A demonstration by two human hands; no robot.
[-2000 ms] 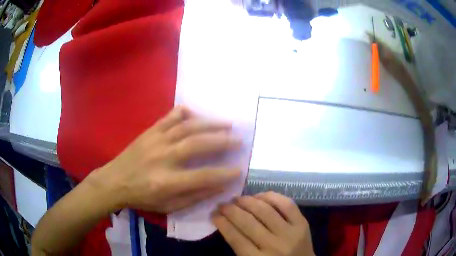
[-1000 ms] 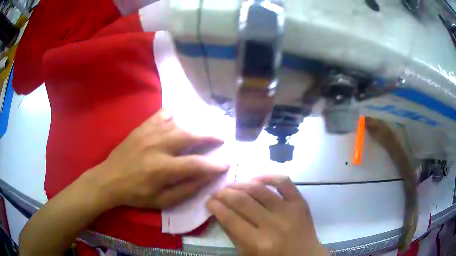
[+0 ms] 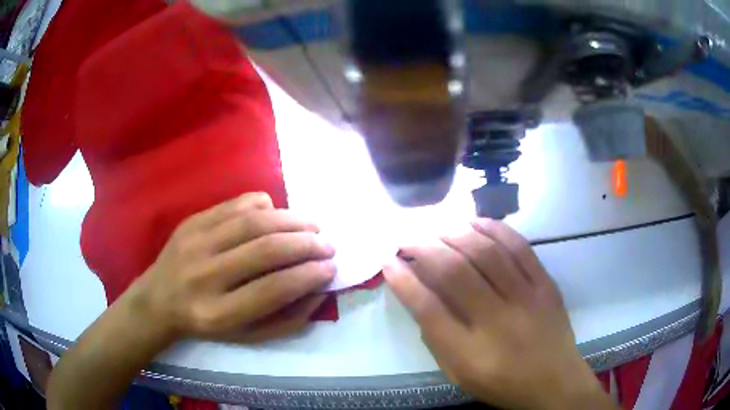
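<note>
A red fabric panel (image 3: 180, 152) lies on the white table left of the needle area, with a pale fabric piece (image 3: 352, 260) along its right side, partly washed out by the lamp. My left hand (image 3: 240, 272) lies flat on both, fingers together and pointing right. My right hand (image 3: 488, 304) is at the pale piece's near right edge, fingertips down on it or close to the needle; whether it pinches the cloth is not clear. The sewing machine head (image 3: 312, 48) hangs over the work, and glare hides the presser foot.
An orange handle (image 3: 619, 178) lies at the right, partly hidden by the machine head. A brown thread hank (image 3: 704, 220) runs over the table's right side. A grey ruler strip (image 3: 320, 391) follows the front edge. Red and pale pieces (image 3: 664, 368) show below the table at right.
The view has moved closer under the machine head. Both hands and the fabric have shifted forward toward the needle, and the pale piece's near edge now lies farther from the table front.
</note>
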